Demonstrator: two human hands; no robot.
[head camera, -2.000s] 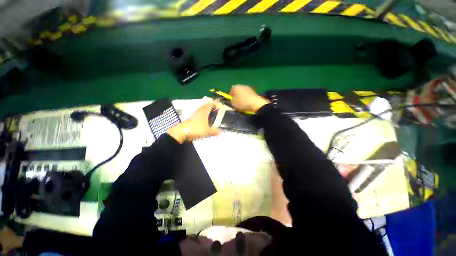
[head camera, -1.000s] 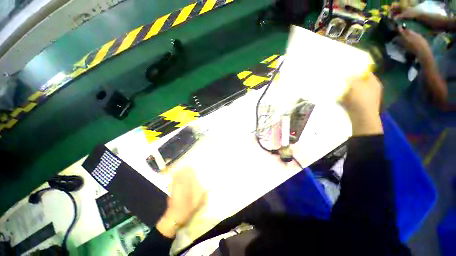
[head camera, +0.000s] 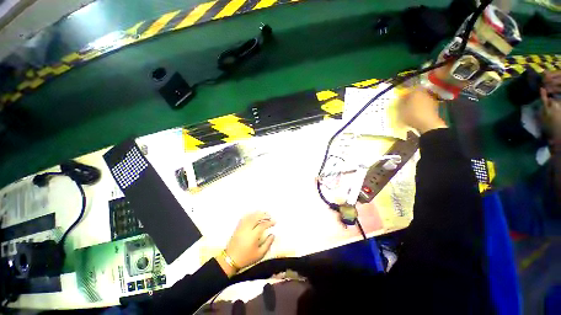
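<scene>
My right hand (head camera: 421, 111) is at the far right of the table, on or just above a pale printed paper (head camera: 367, 111); it is blurred and its fingers cannot be made out clearly. My left hand (head camera: 251, 241) rests near the table's front edge, fingers a little apart, holding nothing. A low oblong test fixture (head camera: 216, 167) with a clear frame lies in the middle. The black adhesive sheet (head camera: 161, 212) with rows of white dots lies to the left. A grey-brown power strip (head camera: 389, 167) lies below my right hand, with thin white wires beside it.
A flat black box (head camera: 286, 112) sits at the back table edge between striped tape. A black cable with a plug (head camera: 348, 213) crosses the right side. Socket units with cords lie on the green conveyor (head camera: 132, 101) and at far left (head camera: 31, 258). Another person's hand (head camera: 549, 98) shows at right.
The white sheet that my right hand held up is now down on the table's back right. My left hand has moved off the adhesive sheet's lower end. The view has turned.
</scene>
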